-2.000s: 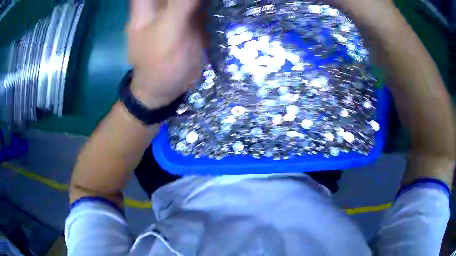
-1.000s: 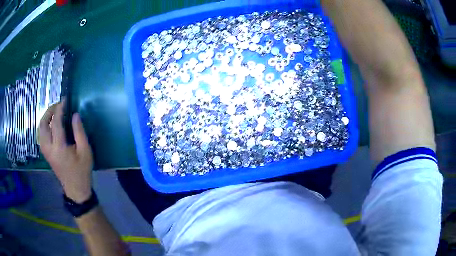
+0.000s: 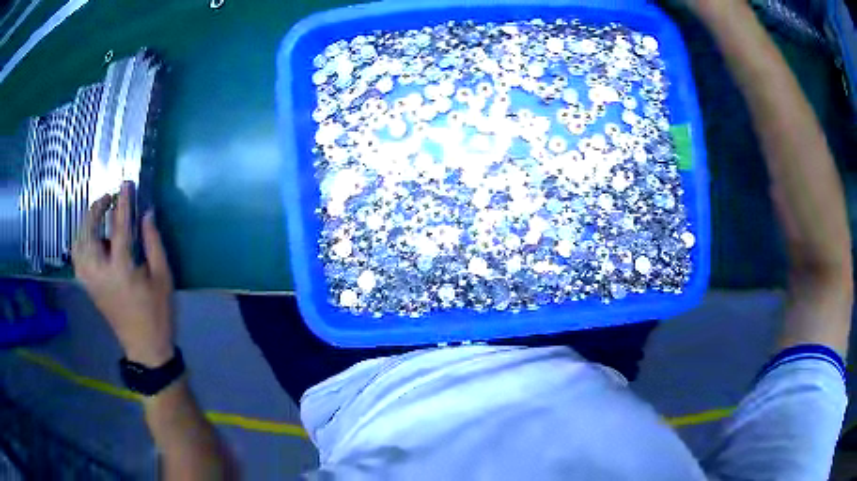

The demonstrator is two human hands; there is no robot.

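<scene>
Bright silver slotted rails [image 3: 70, 169] lie side by side on the bench at the left. My left hand [image 3: 122, 244] rests at the near end of the right-hand rails, with its fingertips on them and its fingers apart. Whether it grips a rail is not clear. A blue tray [image 3: 299, 188] in the middle holds hundreds of small round silver fittings [image 3: 451, 207]. My right arm reaches up past the tray's right side, and my right hand is cut off by the top edge.
The green bench top [image 3: 221, 225] lies under the rails and tray. A small ring-shaped fitting [image 3: 109, 56] lies beyond the rails. Thin pale strips [image 3: 42, 42] are at the top left. A blue object [image 3: 28, 315] is below the bench at the left.
My left hand has gone from over the tray to the rails at the left. My right arm still reaches past the tray's right side. The view has shifted, showing the whole tray.
</scene>
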